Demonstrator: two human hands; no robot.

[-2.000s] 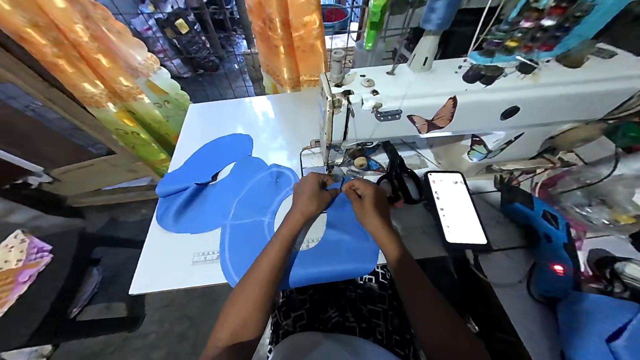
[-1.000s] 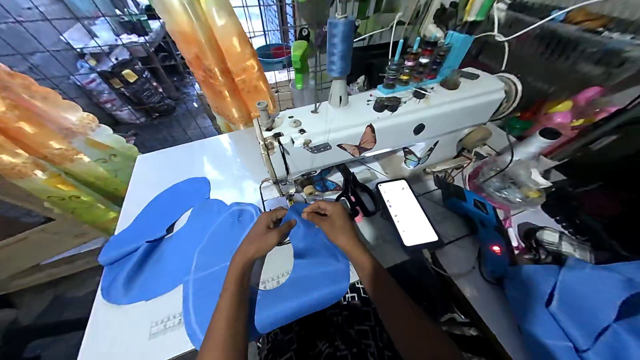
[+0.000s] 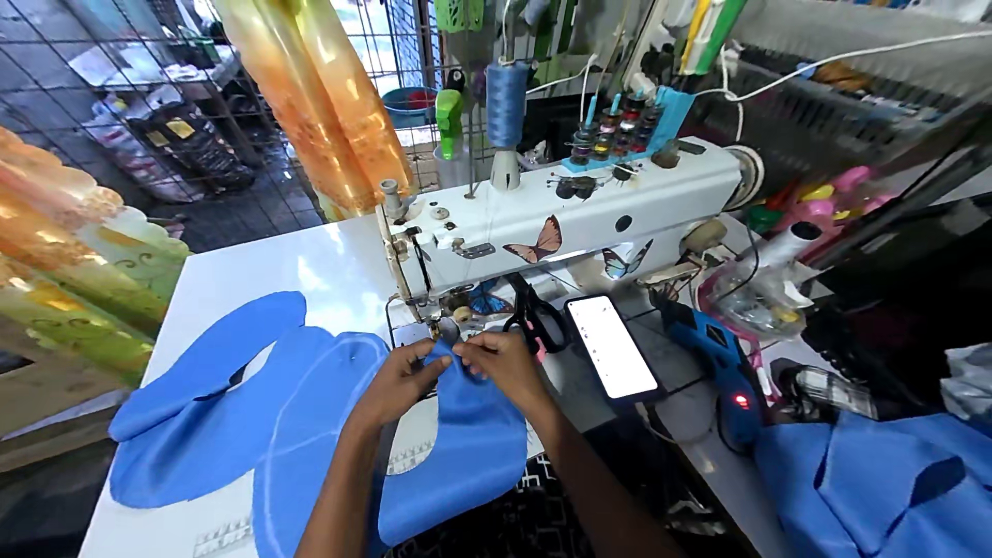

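Blue fabric pieces (image 3: 480, 442) with curved cut edges lie over the white sewing table (image 3: 349, 256) and hang toward my lap. My left hand (image 3: 399, 380) pinches the upper edge of the fabric just in front of the sewing machine's needle area. Close beside it, my right hand (image 3: 500, 364) pinches the same edge between thumb and fingers. The white sewing machine (image 3: 573, 209) stands directly beyond both hands; its presser foot is partly hidden. Chalk-like pale lines run along the fabric at left.
Black-handled scissors (image 3: 535, 314) and a lit phone (image 3: 612, 349) lie right of my hands. Farther right are a blue power tool (image 3: 721, 364) and more blue fabric (image 3: 876, 473). A blue thread cone (image 3: 507, 105) and a bobbin rack (image 3: 620, 136) stand atop the machine. Orange curtains (image 3: 333, 101) hang behind.
The view has shifted, showing more of the machine and the right side. Both hands stay together at the fabric edge near the needle.
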